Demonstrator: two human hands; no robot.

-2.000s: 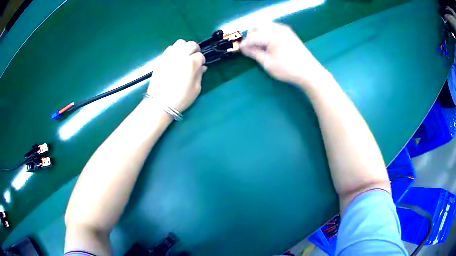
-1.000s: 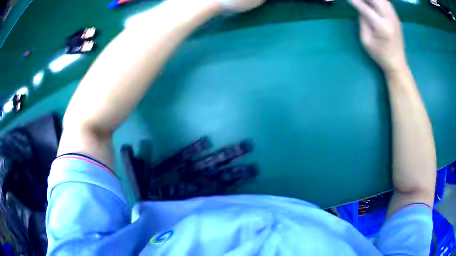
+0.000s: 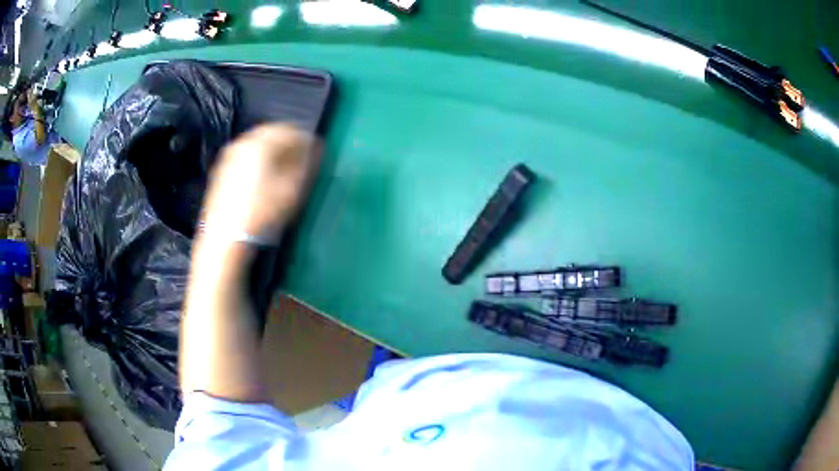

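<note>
Several black plastic shells lie on the green worktop in front of me. One shell (image 3: 489, 224) lies apart, slanted, smooth side up. The others (image 3: 555, 280) lie in a loose group near my body, ribbed insides showing. My left hand (image 3: 267, 175) is blurred, over the edge of the black tray (image 3: 293, 89) beside the black plastic bag (image 3: 175, 147); I cannot tell whether it holds anything. My right hand is out of the picture; only a bit of the right arm shows at the lower right edge. A partly assembled lead end (image 3: 756, 86) with two copper tips lies at upper right.
More lead ends (image 3: 213, 24) lie along the dark green strip at the top. Cardboard (image 3: 313, 354) stands below the worktop's edge. Another person (image 3: 32, 133) in light blue is at the far left. A blue piece (image 3: 829, 60) shows at the right edge.
The view has swung left, bringing the bag and tray into full view. My left hand has moved from the strip to the tray. My right hand has left the picture.
</note>
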